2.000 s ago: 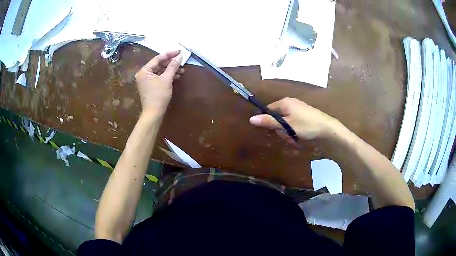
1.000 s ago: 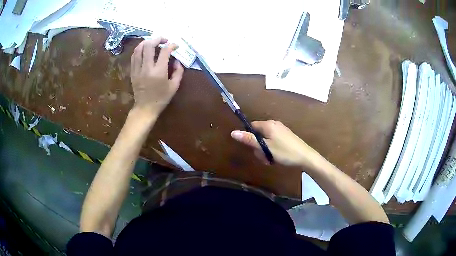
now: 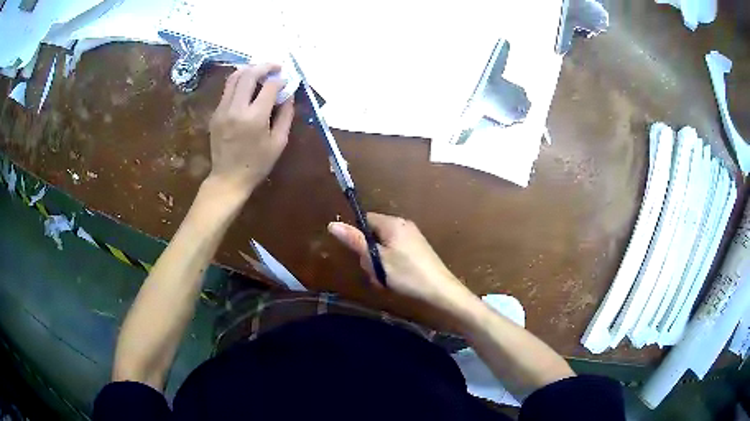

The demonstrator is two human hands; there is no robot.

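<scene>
My right hand [image 3: 403, 255] grips the black handles of the long shears [image 3: 333, 156]. The blades point up and away to the near edge of the white sheet stack [image 3: 370, 74]. My left hand [image 3: 247, 123] is at that edge, left of the blade tips, its fingers pinching a small white corner of the sheets [image 3: 285, 85]. A silver bulldog clip [image 3: 191, 62] grips the edge just left of my left hand. Another silver clip [image 3: 497, 99] is on the right part of the stack.
Stacked curved white strips [image 3: 658, 238] lie at the right, beside a long pale roll [image 3: 699, 329]. A third clip [image 3: 582, 18] is at the upper right. White offcuts [image 3: 277, 265] lie at the table's near edge. Scraps lie on the green floor at left.
My right hand and the shears have moved left and nearer my body, the blades now steeper. My left hand has shifted slightly left, fingers more curled over the edge. The view has shifted; a third clip shows.
</scene>
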